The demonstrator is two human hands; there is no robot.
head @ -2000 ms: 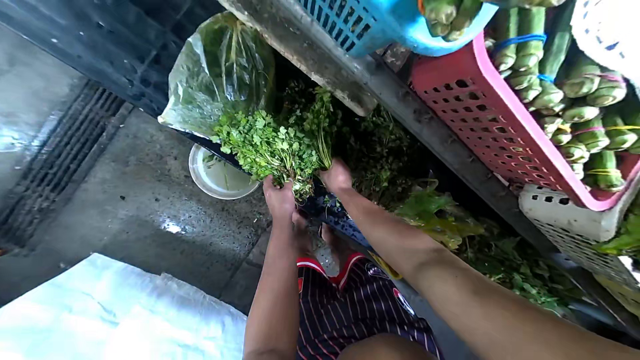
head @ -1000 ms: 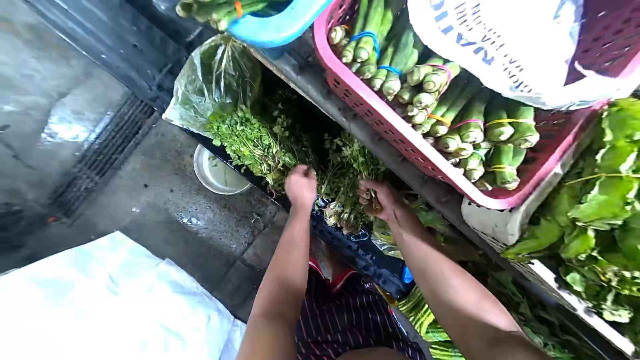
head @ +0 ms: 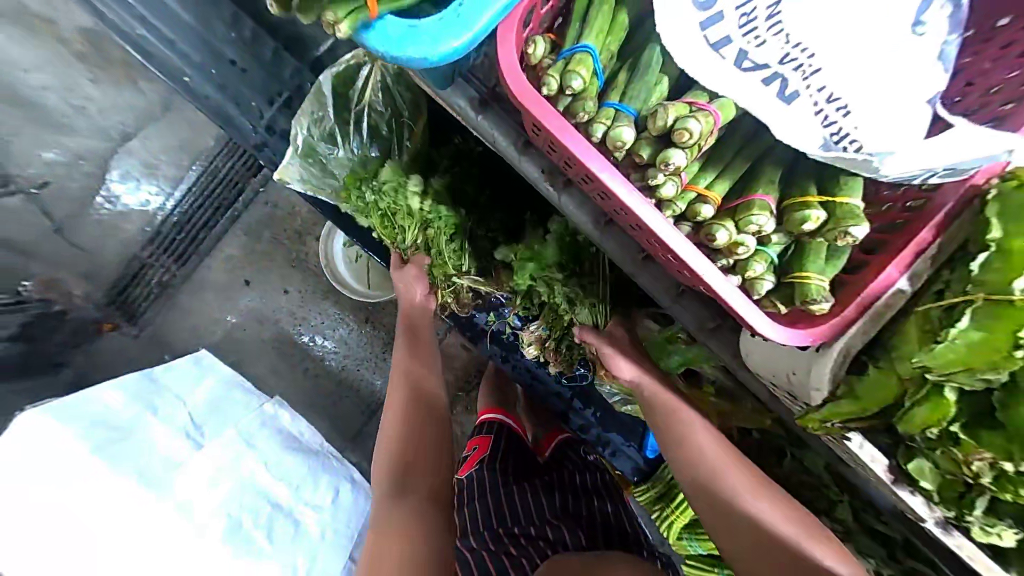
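My left hand (head: 413, 280) is closed around the stems of a bunch of leafy green herbs (head: 408, 210), which looks like coriander or parsley. The roots of more herbs show just right of it. At the right, my right hand (head: 610, 346) touches a second, darker herb bunch (head: 552, 280) with pale roots; its fingertips are partly among the stems, and whether it grips them I cannot tell. Both bunches lie over a dark crate (head: 552, 392). Behind the left bunch is a clear plastic bag (head: 352, 120) with greens inside.
A pink basket (head: 640, 232) of banded okra (head: 720, 228) stands at upper right, a white printed bag (head: 816, 72) on it. Beside it is a blue basin (head: 436, 40). A white bucket (head: 352, 268) and a white sheet (head: 184, 472) lie left. Leafy greens (head: 960, 360) fill the right edge.
Two seconds ago both hands were close together at the light herb bunch. One second ago the right hand was at the darker bunch. The left hand has since moved leftward onto the light herbs.
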